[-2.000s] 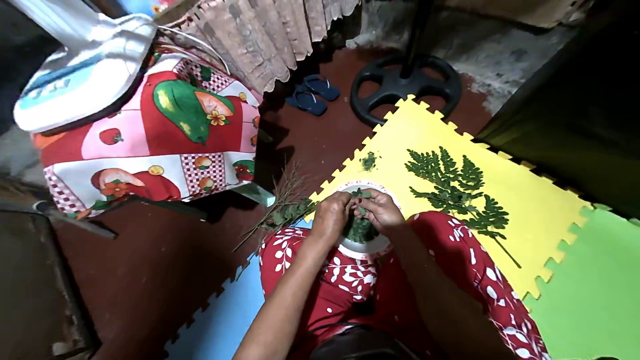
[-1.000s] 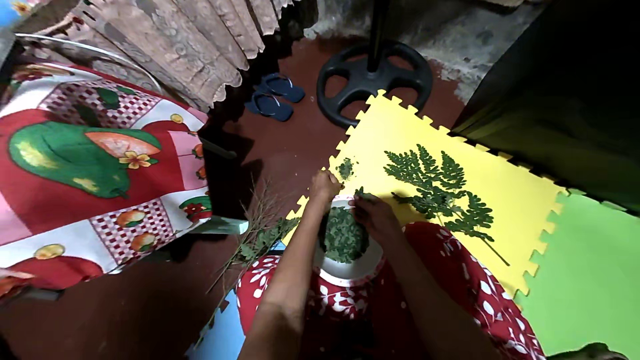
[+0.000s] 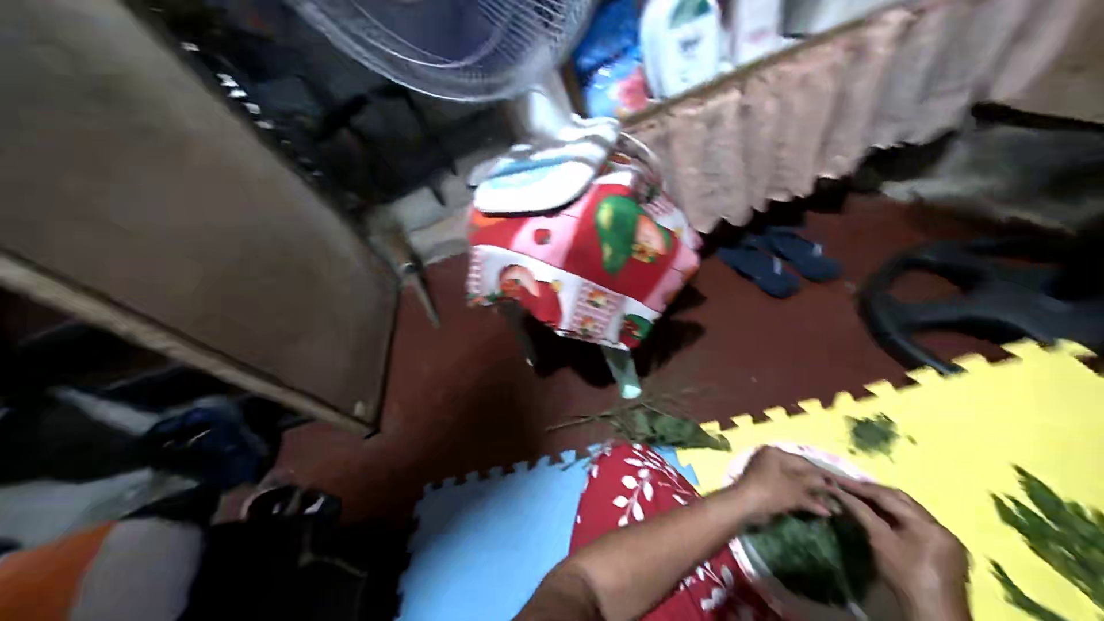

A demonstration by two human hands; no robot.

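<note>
A white bowl with green leaves in it sits at my lap, lower right. Over its far part my left hand and my right hand meet, fingertips together. Whatever they pinch is too small and blurred to make out. A leafy branch lies on the yellow foam mat right of my right hand. A small heap of leaf bits rests on the mat beyond the bowl. Stripped stems and some leaves lie at the mat's edge, left of the bowl.
A white electric fan stands on a stool with a fruit-print cloth. Blue slippers and a black round base are on the red floor. A brown panel stands left, a blue foam mat below, a pink curtain behind.
The view has swung far to the left. My hands, apart at the bowl's sides one second ago, are together over it now.
</note>
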